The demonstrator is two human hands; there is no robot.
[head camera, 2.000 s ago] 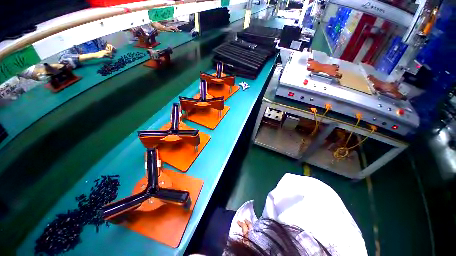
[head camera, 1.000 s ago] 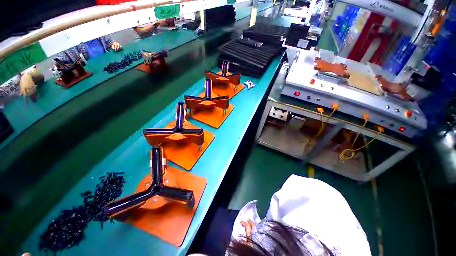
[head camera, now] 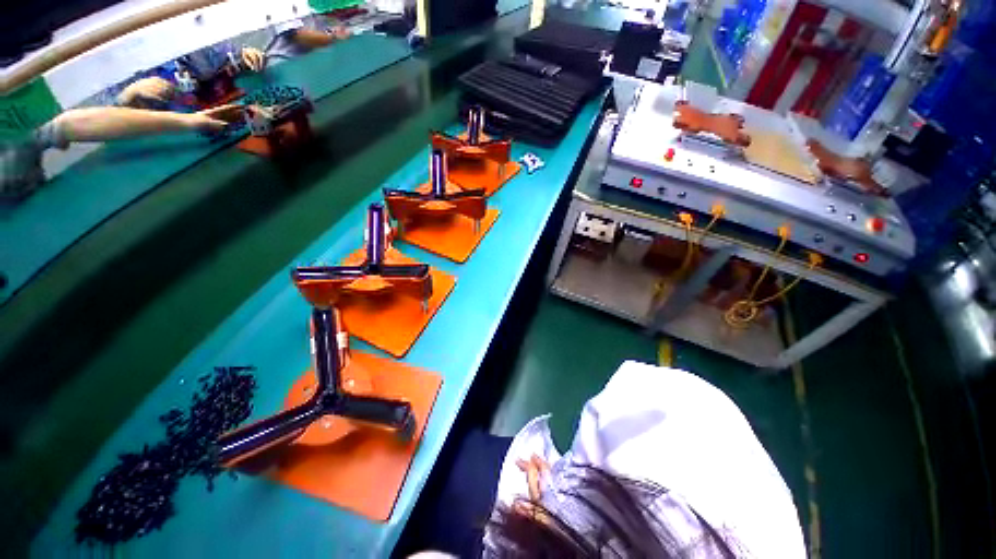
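Observation:
The nearest orange-brown jig (head camera: 382, 464) stands on the blue-green bench in front of me. Its glossy black Y (head camera: 330, 404) has one arm pointing away and two spreading left and right. A loose heap of small black parts (head camera: 129, 497) lies to its left. Three more jigs stand in a row behind: the second (head camera: 399, 322), the third (head camera: 442, 235) and the farthest (head camera: 491, 173). My left hand is not in view. A small pale patch at the bottom edge may be part of my right hand; it is cut off and shows no fingers.
Dark stacked trays (head camera: 524, 98) and a small silver-white item (head camera: 531, 162) lie beyond the jigs. A grey-white machine (head camera: 754, 197) with yellow hoses stands right. Another person's arm (head camera: 131, 122) reaches over the facing bench. White clothing (head camera: 677, 459) and dark hair fill the lower right.
The view has shifted slightly. Across the line, another person's arm now reaches toward a jig with small parts heaped around it. A small skin-coloured patch at the lower left edge is gone. The near jigs look unchanged.

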